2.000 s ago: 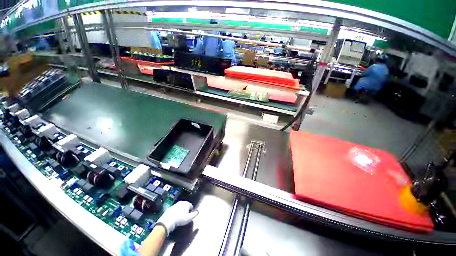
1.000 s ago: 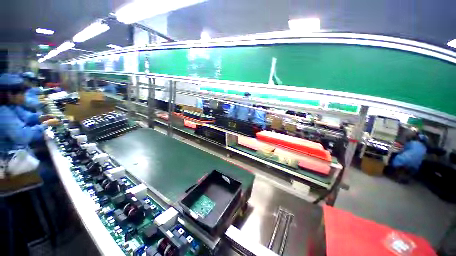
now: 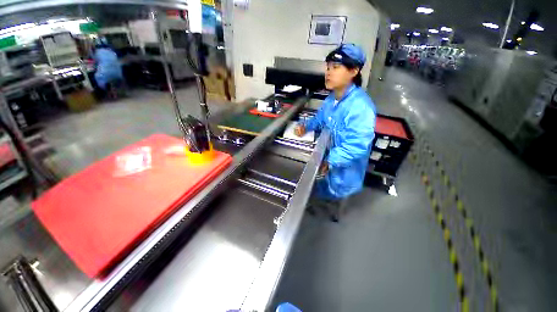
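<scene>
Neither of my hands shows; only a small bit of blue shows at the bottom edge. The long silver chain conveyor rail runs away from me, with a second rail to its left and the shiny steel bed between them. Paired cross rods span the bed. A stack of red sheets lies beyond the left rail. A clear crinkled bag and a yellow-orange ring with a dark object in it lie on the stack.
A person in a blue smock and cap is at the far right side of the line, hands near the rails. A black cart with a red top is behind them. Yellow-black floor tape runs at right. Another person in blue is far left.
The view has swung far to the right. The circuit boards, green mat with the black tray and my gloved hand have left the picture. The person by the rails has come into view.
</scene>
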